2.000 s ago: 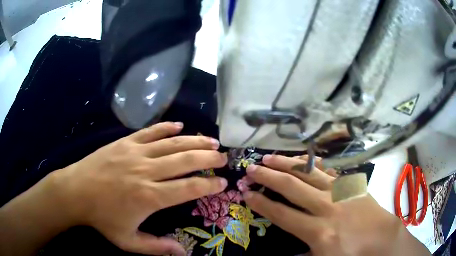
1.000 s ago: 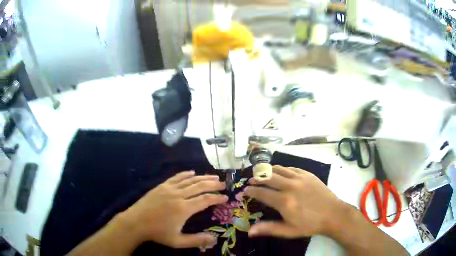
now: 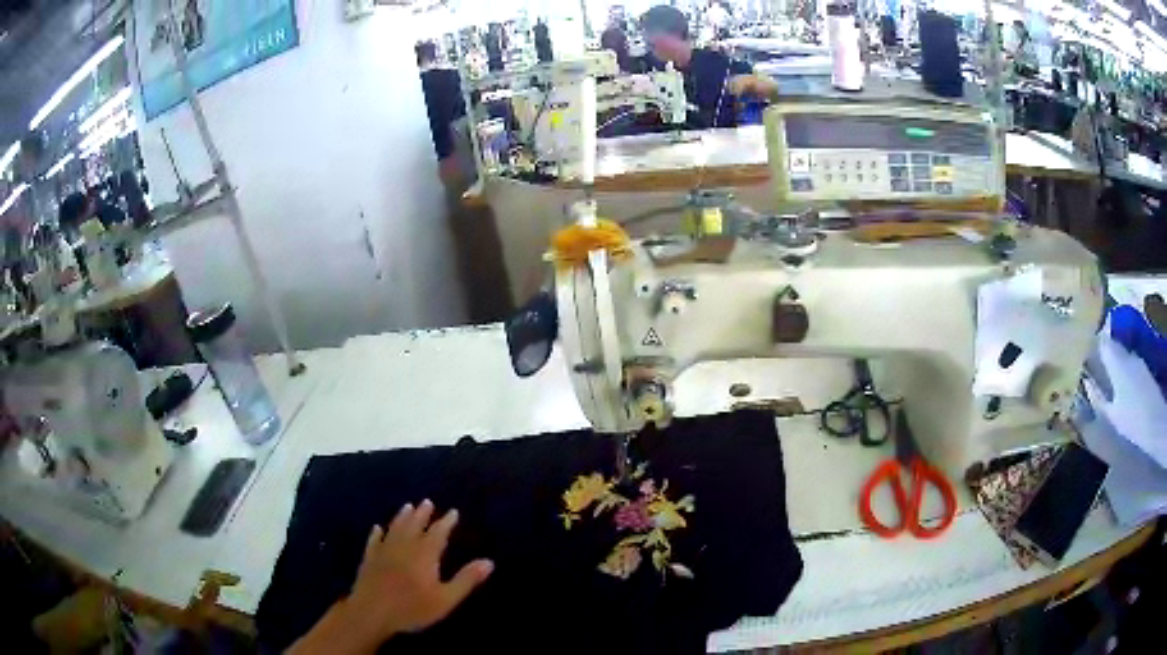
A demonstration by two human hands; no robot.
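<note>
A black garment panel [image 3: 512,512] lies flat on the white sewing table, its upper part under the machine's needle area. An embroidered flower patch [image 3: 634,514] in yellow, pink and pale tones lies on it, just below the presser foot [image 3: 623,454]. The off-white sewing machine [image 3: 742,307] stands behind, its head above the panel. My left hand [image 3: 410,576] rests palm down with fingers apart on the left part of the panel, holding nothing, left of the flowers. My right hand is out of the picture.
Red-orange shears [image 3: 909,497] and black snips [image 3: 860,412] lie right of the panel. A smartphone [image 3: 1061,502] lies on patterned cloth farther right. A dark phone-like object [image 3: 219,497] and a bottle [image 3: 236,374] are at left. A control box [image 3: 889,156] and a person [image 3: 704,79] are behind.
The view has lifted and pulled back, showing the whole machine and the room. My right hand has left the flowers and the picture. My left hand has moved left, away from the needle.
</note>
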